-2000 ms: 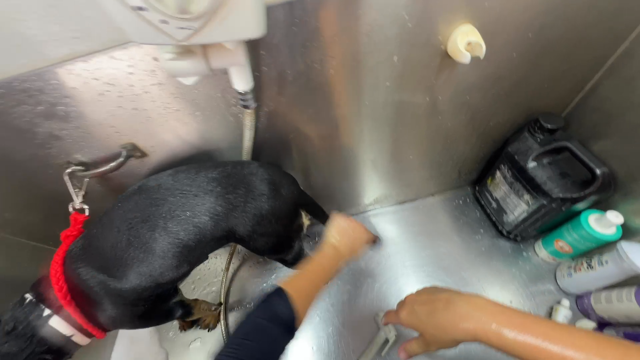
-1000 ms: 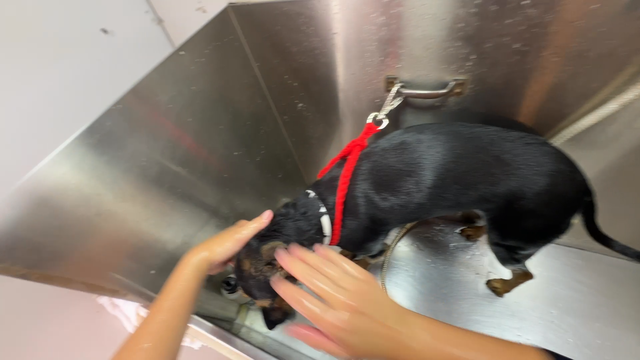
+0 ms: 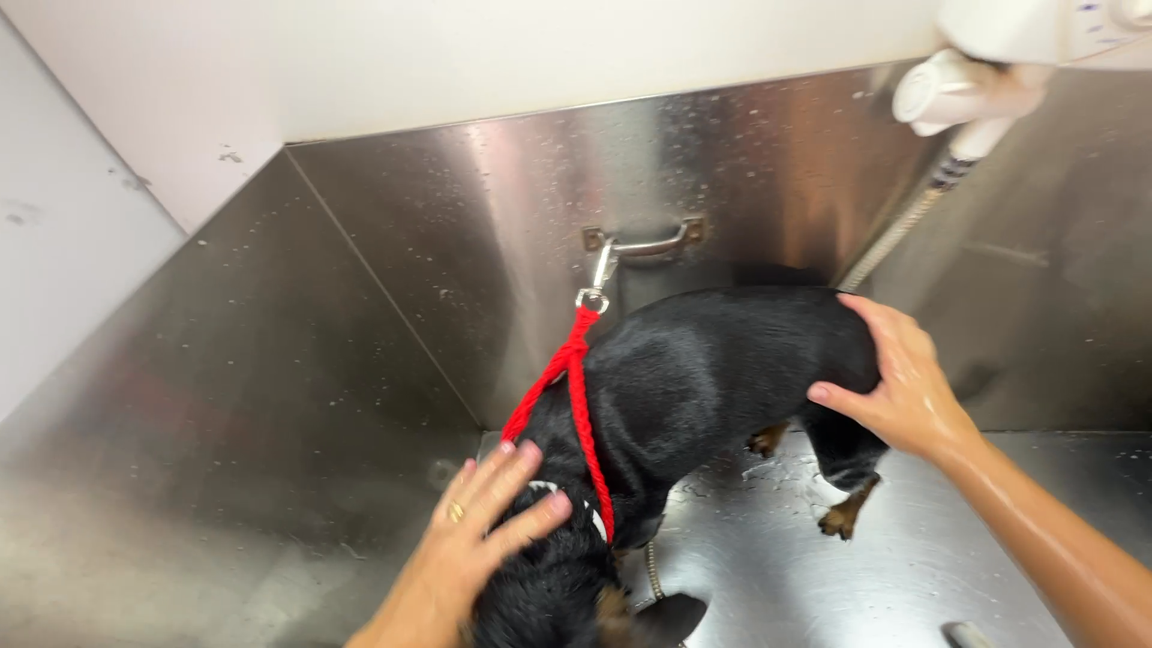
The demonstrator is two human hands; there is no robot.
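Note:
A wet black dog with tan paws [image 3: 720,378] stands in a stainless steel tub, its head at the bottom of the view. A red rope loop [image 3: 580,414] goes around its neck, clipped by a metal snap hook [image 3: 596,279] to a wall handle [image 3: 652,245]. Beside the rope is a black-and-white collar [image 3: 596,520]. My left hand [image 3: 477,513], with a ring on one finger, lies at the back of the dog's head and neck, fingers apart. On the dog's rump rests my right hand [image 3: 900,378], thumb spread from the fingers.
A white water heater unit [image 3: 1017,27] with a valve knob [image 3: 927,90] is at the upper right. Its shower hose [image 3: 900,225] runs down behind the dog, and part of the hose shows under the dog. Steel walls [image 3: 387,270] enclose the tub.
My right hand has moved from the dog's head to its rump. My left hand stays near the head and neck. Two seconds ago both hands were behind the dog, near the tub floor.

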